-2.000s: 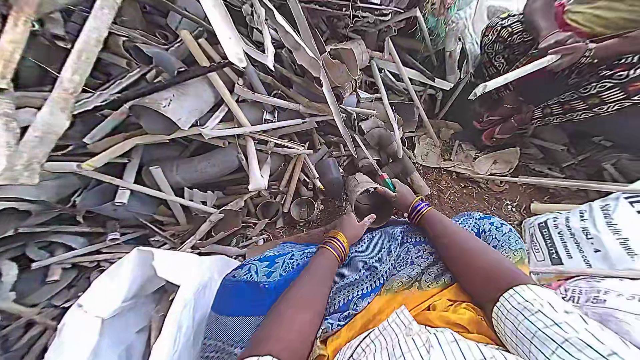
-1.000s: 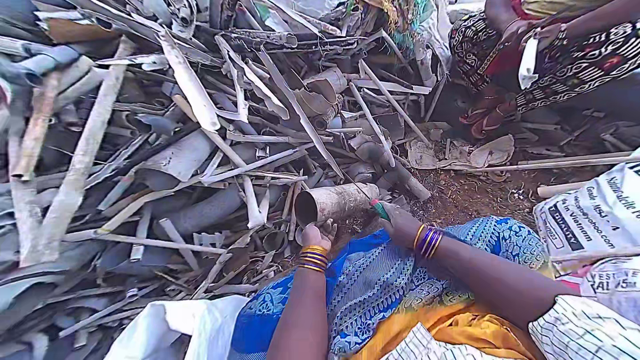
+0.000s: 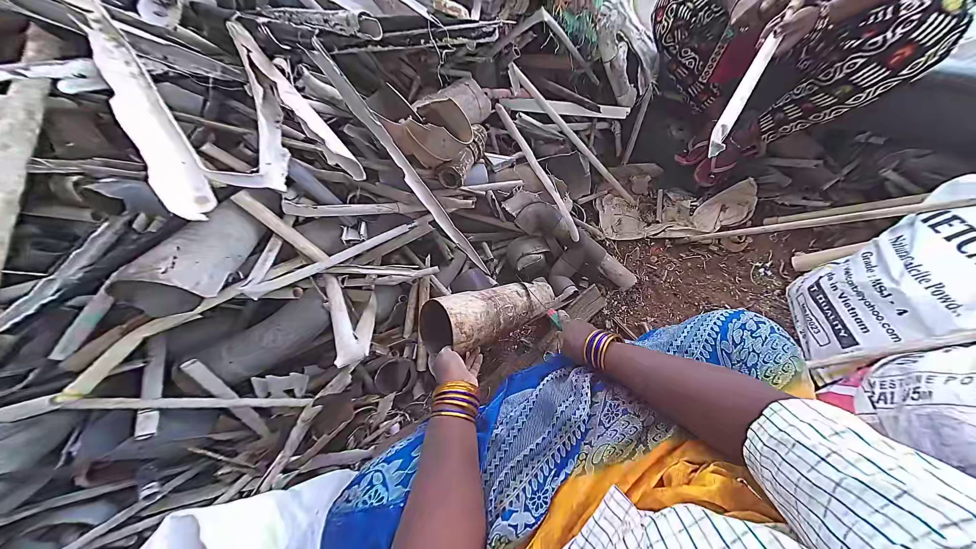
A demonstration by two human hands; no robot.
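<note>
A short, wide length of pipe (image 3: 492, 314), brownish and dirt-stained, lies sideways in front of me with its dark open end to the left. My left hand (image 3: 456, 366) holds it under that open end, thumb at the rim. My right hand (image 3: 570, 335) is closed just beyond the pipe's other end, around a tool whose green and red part (image 3: 557, 319) shows; the rest of the tool is hard to make out. Grey elbow pipe fittings (image 3: 537, 255) lie in the heap just behind the pipe.
A heap of broken pipes and split strips (image 3: 252, 335) fills the left and back. Printed white sacks (image 3: 884, 282) stand at the right, and a white sack (image 3: 252, 515) lies at the lower left. At the back right, a co-worker holds a pale strip (image 3: 746, 95). Bare soil (image 3: 679, 278) shows between.
Two seconds ago both my hands were together at a dark round piece near my lap. One second ago the brownish pipe lay sideways between them, much as now. The co-worker's pale strip has changed its angle.
</note>
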